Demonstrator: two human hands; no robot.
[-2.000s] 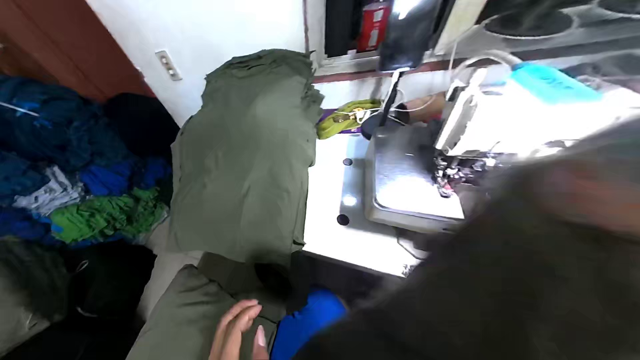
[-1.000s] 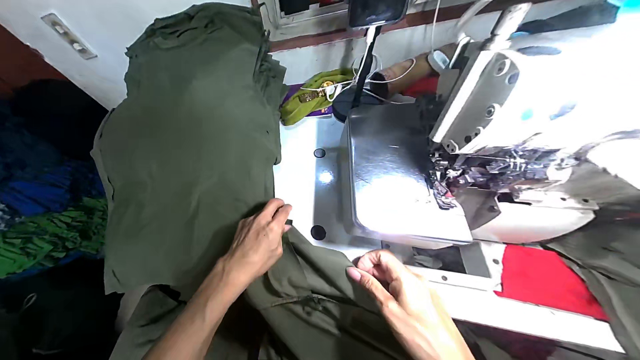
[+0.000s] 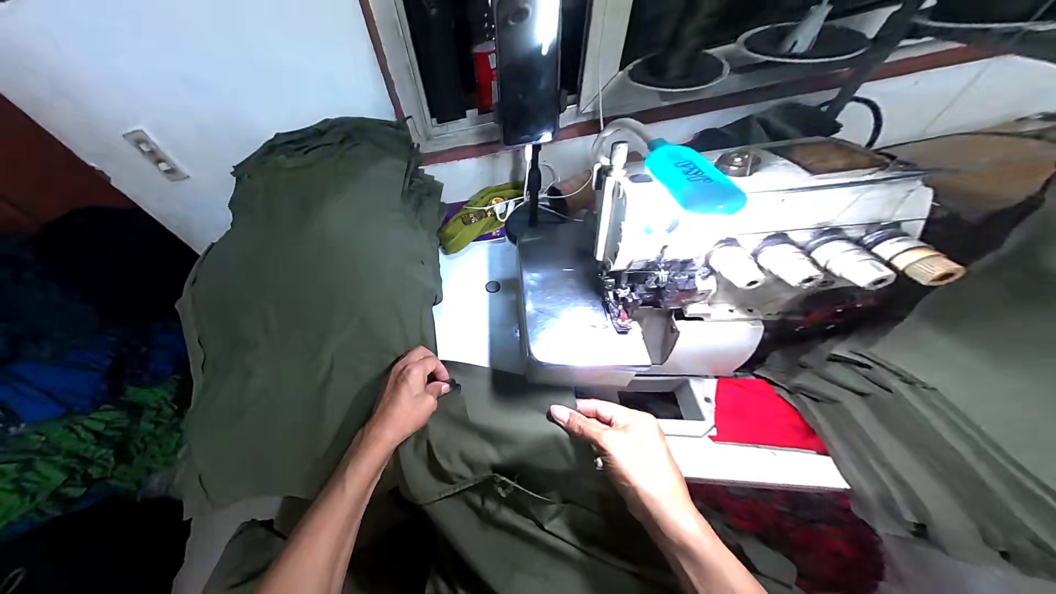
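An olive-green fabric piece [image 3: 503,412] hangs over the table's front edge, its upper edge stretched between my two hands. My left hand [image 3: 412,388] pinches the left corner, with something small and dark at the fingertips. My right hand [image 3: 615,429] grips the right corner between thumb and fingers, just below the metal plate of the overlock sewing machine [image 3: 660,247]. The presser foot [image 3: 620,323] is above and right of the cloth, not touching it. Left of the machine lies a tall stack of olive-green fabric pieces [image 3: 313,297].
A phone [image 3: 526,74] on a stand rises behind the machine plate. A yellow-green strap [image 3: 478,219] lies by the stand. Red cloth [image 3: 763,417] sits below the machine, more olive fabric [image 3: 973,371] drapes at right. Blue and green cloth [image 3: 91,437] is heaped at left.
Two seconds ago my left hand was low and apart from the cloth edge, and dark fabric covered the right side. By one second ago both hands held the cloth; they still hold it.
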